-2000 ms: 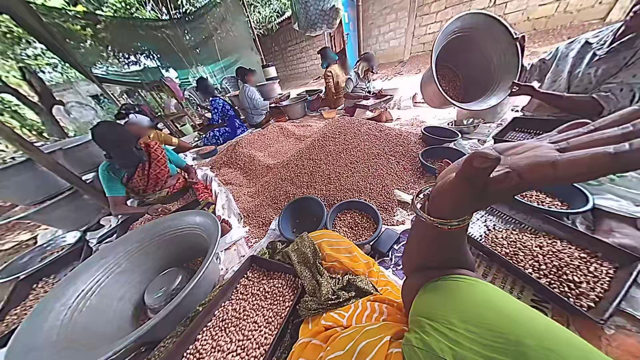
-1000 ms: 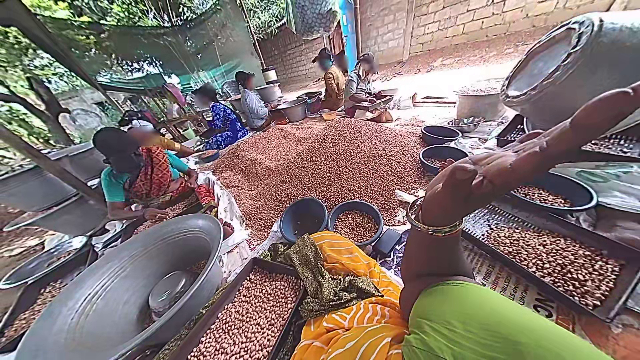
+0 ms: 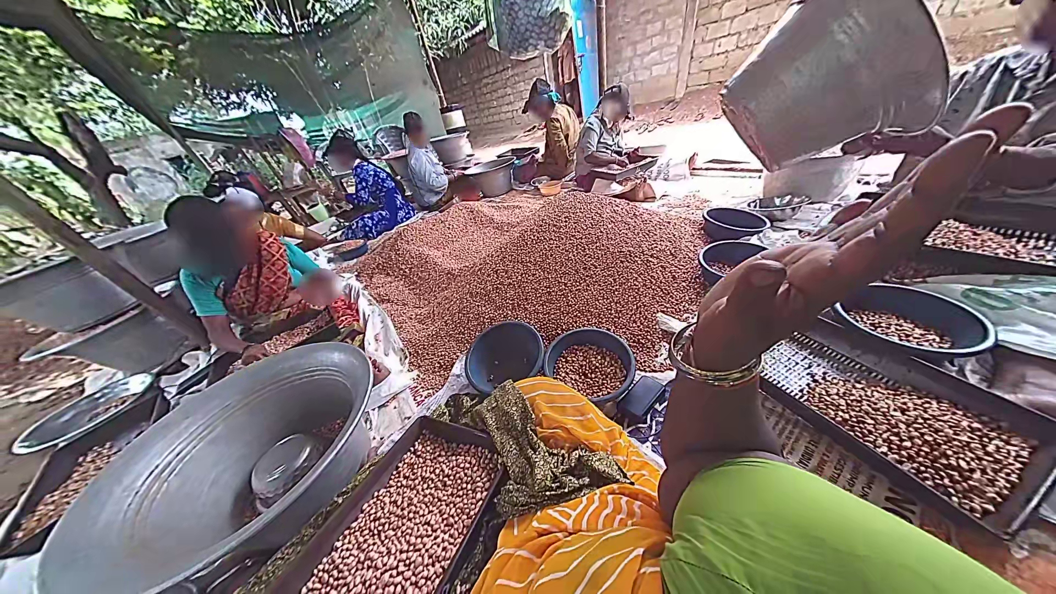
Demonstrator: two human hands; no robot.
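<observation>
My right hand (image 3: 833,264), with bangles at the wrist, is raised with the palm up and the fingers apart, holding nothing. Below and beside it lies a dark perforated tray (image 3: 916,441) of reddish-brown nuts or seeds. My left hand is not in view. A patterned cloth (image 3: 528,450) rests on my orange striped garment (image 3: 577,528). To its left is another dark tray of nuts (image 3: 404,524). Two dark bowls (image 3: 505,356) stand in front of my lap; the right one (image 3: 589,370) holds nuts. Beyond them spreads a large heap of nuts (image 3: 544,272).
A wide metal basin (image 3: 206,470) with a small round vessel inside stands at the left. A person at the far right holds a large metal tub (image 3: 841,82) tilted. Other people sit around the heap. More dark bowls (image 3: 734,223) stand at the heap's right, near a brick wall (image 3: 643,49).
The person at the right has turned the metal tub: its open mouth faced this way two seconds ago, and now its outer side shows. My right hand stays raised.
</observation>
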